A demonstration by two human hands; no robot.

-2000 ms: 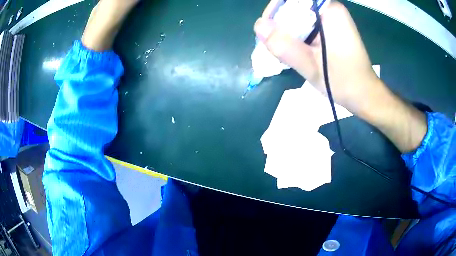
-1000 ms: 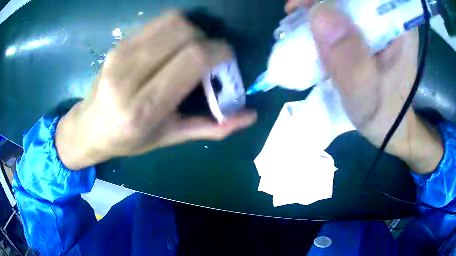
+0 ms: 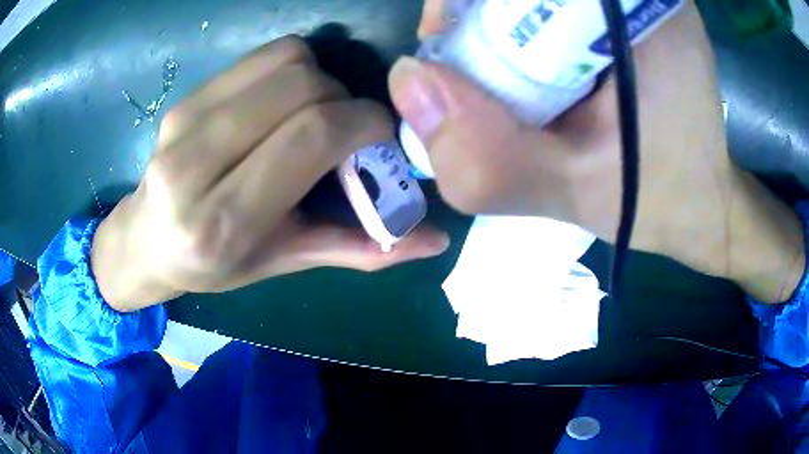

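Note:
My left hand (image 3: 239,177) holds a small pale pink-white plastic housing (image 3: 404,208) between fingers and thumb. Its hollow side, with a dark round opening and small dots, faces up and to the right. My right hand (image 3: 568,151) grips a fat white dispensing syringe (image 3: 541,53) with a printed label and blue band. The syringe points down and left. Its blue tip (image 3: 417,171) is at the housing's right edge, partly hidden by my right thumb; whether it touches cannot be told. No glue drop can be made out.
White wiping paper (image 3: 528,297) lies on the dark green bench (image 3: 310,324) below my right hand. A black cord (image 3: 626,151) hangs across my right hand. Whitish residue (image 3: 160,93) marks the bench at the upper left. A green object (image 3: 754,13) shows at the top right.
Since the first frame my left hand has come in with the housing. Since one second ago the syringe has moved left and its tip has come closer to the housing; the paper has shifted slightly.

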